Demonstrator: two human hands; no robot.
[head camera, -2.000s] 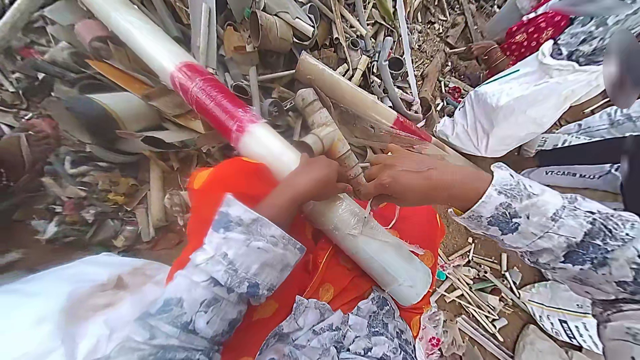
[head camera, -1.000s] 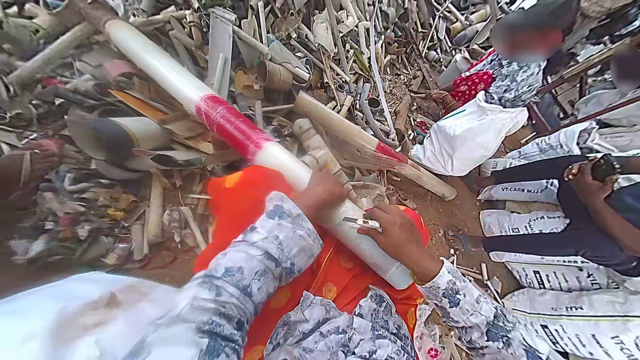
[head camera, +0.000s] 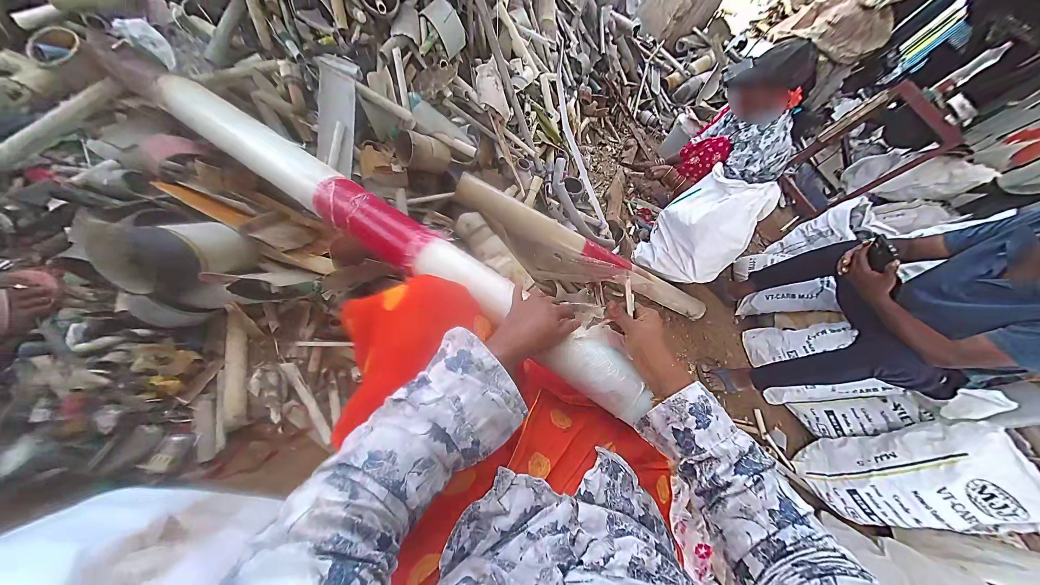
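Observation:
A long white plastic pipe (head camera: 252, 134) with a red band (head camera: 374, 221) and clear film around it lies slanting across my lap, over orange cloth (head camera: 406, 325). My left hand (head camera: 536, 327) grips the pipe below the band, fingers over its upper side. On the pipe's other side, near its lower end, my right hand (head camera: 642, 337) pinches a small pale piece, perhaps a blade or strip, against torn film; the fingers partly hide it. A second, beige pipe (head camera: 520, 213) with a red band rests just beyond my hands, loose film hanging by it.
A heap of scrap pipes and plastic pieces (head camera: 455, 89) spreads ahead and left. A person (head camera: 756, 138) sits at the back right beside a white sack (head camera: 707, 223). Another person (head camera: 959, 301) sits at the right, holding a dark object, near flattened printed sacks (head camera: 918, 479). White sheeting (head camera: 130, 536) lies lower left.
The view has shifted, showing more of the right side. My right hand has moved from beside the other hand toward the pipe's lower end. My left hand stays on the pipe.

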